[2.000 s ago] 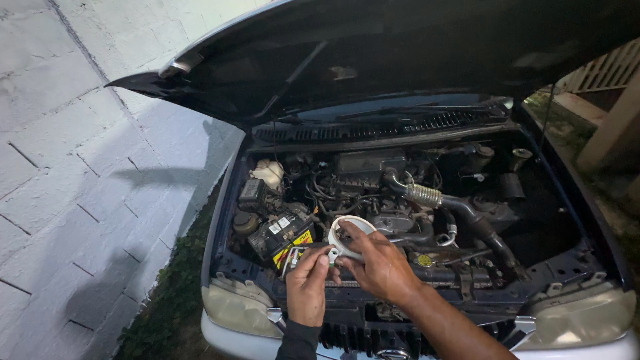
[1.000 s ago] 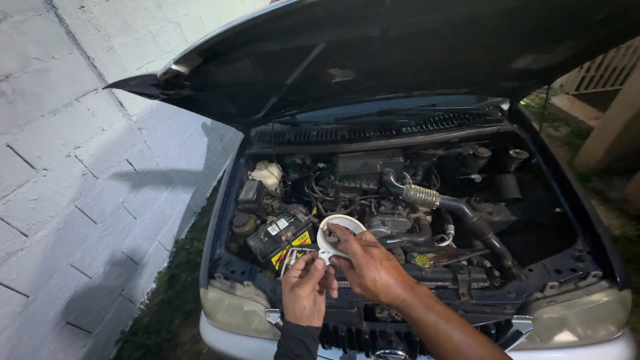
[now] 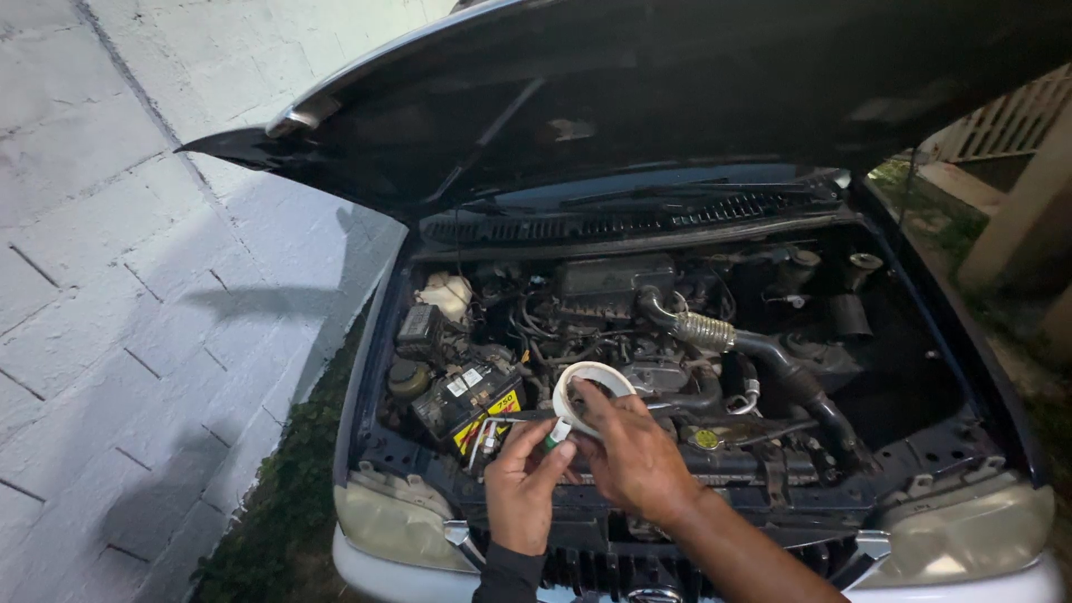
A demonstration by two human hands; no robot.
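My right hand [image 3: 638, 456] grips a white ring-shaped roll [image 3: 593, 370], seemingly of tape, with a finger inside its opening. At the roll's lower left edge, my left hand [image 3: 523, 481] pinches a small white and green piece [image 3: 558, 433] between thumb and forefinger. Whether that piece is joined to the roll cannot be told. Both hands are above the front of a car's engine bay, close together. Just left of the roll lies the car battery [image 3: 469, 400] with a yellow label. Metal rods or tool shafts [image 3: 486, 437] show beside my left hand.
The raised hood [image 3: 636, 92] spans the top. Behind the hands are the black air filter housing [image 3: 615, 280] and an intake hose [image 3: 770, 356]. Headlights [image 3: 402, 519] flank the grille [image 3: 603, 565]. A white block wall [image 3: 126, 293] stands close on the left; a post [image 3: 1026, 209] is at right.
The roll has turned in my hands, and a green part now shows at my left fingertips. Both hands stay close together over the engine bay.
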